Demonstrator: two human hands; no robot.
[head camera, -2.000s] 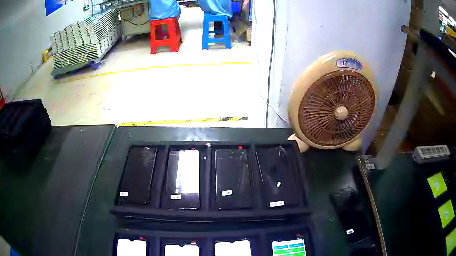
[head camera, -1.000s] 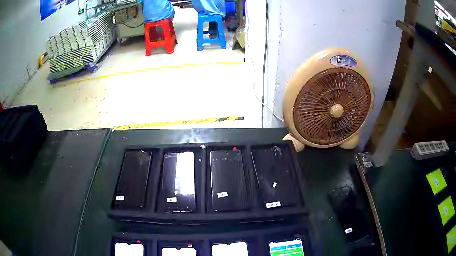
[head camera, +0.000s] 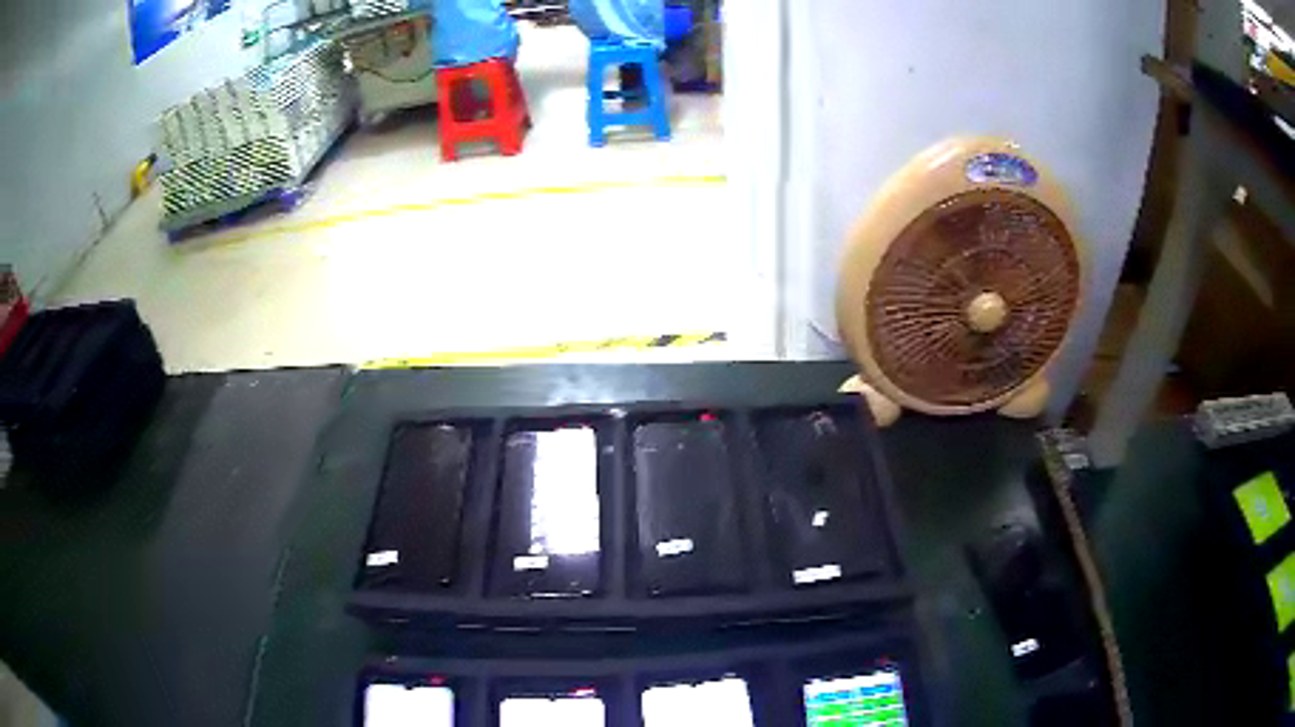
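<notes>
A black four-slot tray (head camera: 625, 614) holds dark smartphones side by side, each with a small white label at its lower end. The second phone (head camera: 554, 497) shows a bright white patch on its glass. A nearer tray (head camera: 625, 673) is cut off by the bottom edge. Three of its phones show white screens; its rightmost phone (head camera: 854, 699) shows blue and green bands. Neither of my hands is identifiable; a pale blurred shape at the lower left edge is too cut off to tell.
A loose dark phone (head camera: 1025, 604) lies right of the trays, beside a tan strip (head camera: 1091, 568). Lime-green cards (head camera: 1261, 507) are at far right, near a power strip (head camera: 1246, 416). A beige fan (head camera: 973, 284) stands behind. A black tray stack (head camera: 85, 372) is at far left.
The whole view has shifted slightly, so the trays and fan appear further right than one second ago. The phones keep their slots and screens look the same.
</notes>
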